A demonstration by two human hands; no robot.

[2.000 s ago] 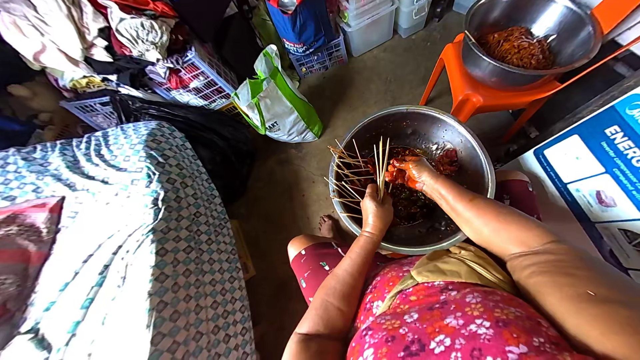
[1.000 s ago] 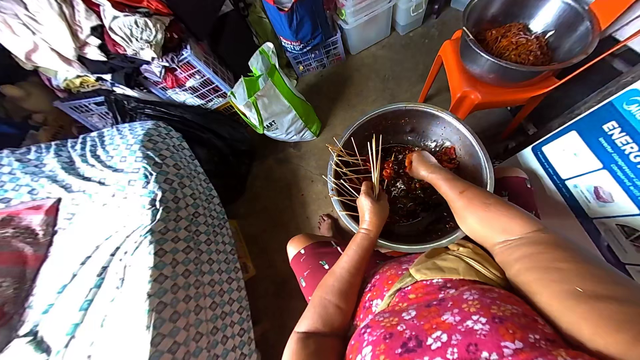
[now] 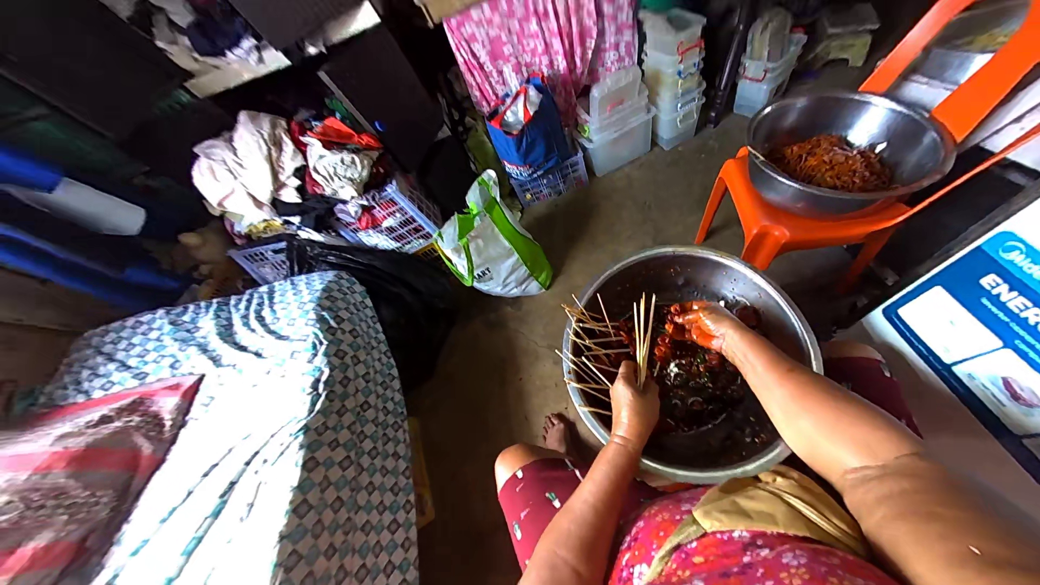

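A large steel basin (image 3: 792, 325) sits in front of me, holding reddish meat pieces in dark liquid (image 3: 699, 402). My left hand (image 3: 634, 406) grips a bunch of thin wooden skewers (image 3: 643, 337), which point up over the basin's left half. More skewers (image 3: 589, 366) lean fan-like on the left rim, their inner ends among the meat. Inside the basin, just right of the held bunch, my right hand (image 3: 708, 325) has sauce-covered, bent fingers against red meat (image 3: 673, 325); whether it grips a piece is unclear.
An orange plastic chair (image 3: 764, 236) at the upper right bears a steel bowl (image 3: 934, 154) of shredded orange-brown food. A green and white bag (image 3: 508, 260) stands beyond the basin. To the left is a cloth-covered bed (image 3: 349, 455); a printed carton (image 3: 959, 325) is at the right.
My right hand has shifted from the basin's upper right part towards the held skewers since a second ago. The left hand keeps its bunch. The view has tilted up.
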